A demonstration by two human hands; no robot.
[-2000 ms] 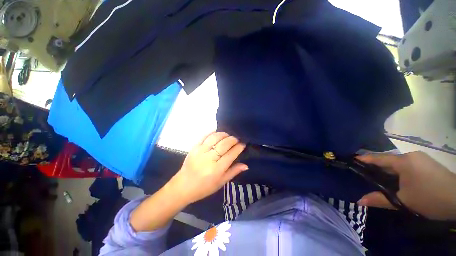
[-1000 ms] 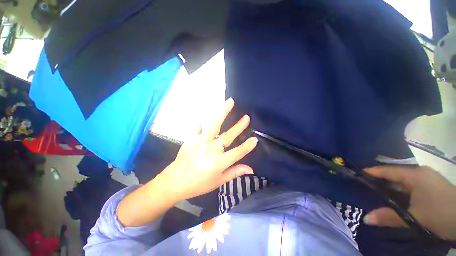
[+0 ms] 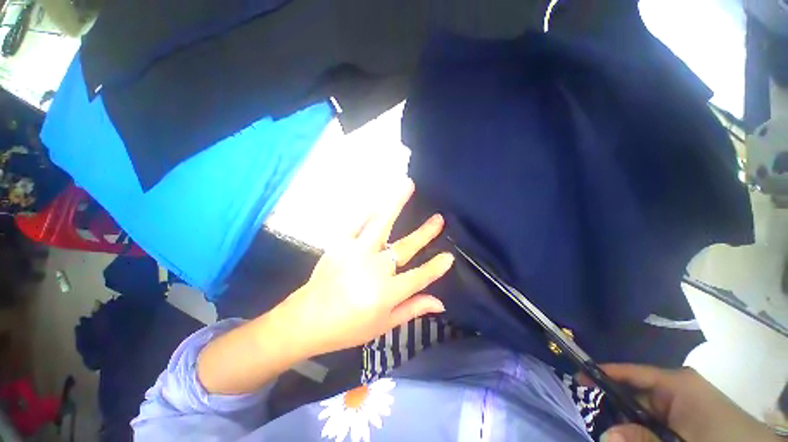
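Observation:
A navy garment piece [image 3: 553, 173] spreads over the front edge of the white table toward the lap. My left hand [image 3: 363, 276] lies with fingers apart on its left edge, fingertips touching the cloth near the shears' tip. I cannot tell whether it pinches any cloth. My right hand [image 3: 665, 401], partly cut off by the lower edge, holds the shears [image 3: 518, 298] by their black handles. The blades point up and left across the navy cloth and look nearly closed. A pale strip [image 3: 672, 322] shows at the cloth's lower right.
Black garment pieces [image 3: 216, 78] lie at upper left on a bright blue sheet [image 3: 190, 198]. A red plastic object [image 3: 73, 224] and dark cloth [image 3: 130, 345] are low at left. A white machine part [image 3: 767, 155] stands at the right edge.
The shears and my right hand have moved down and left, and the blades tilt more steeply. My left hand has spread its fingers since the oldest frame. The navy cloth has shifted and its folds differ.

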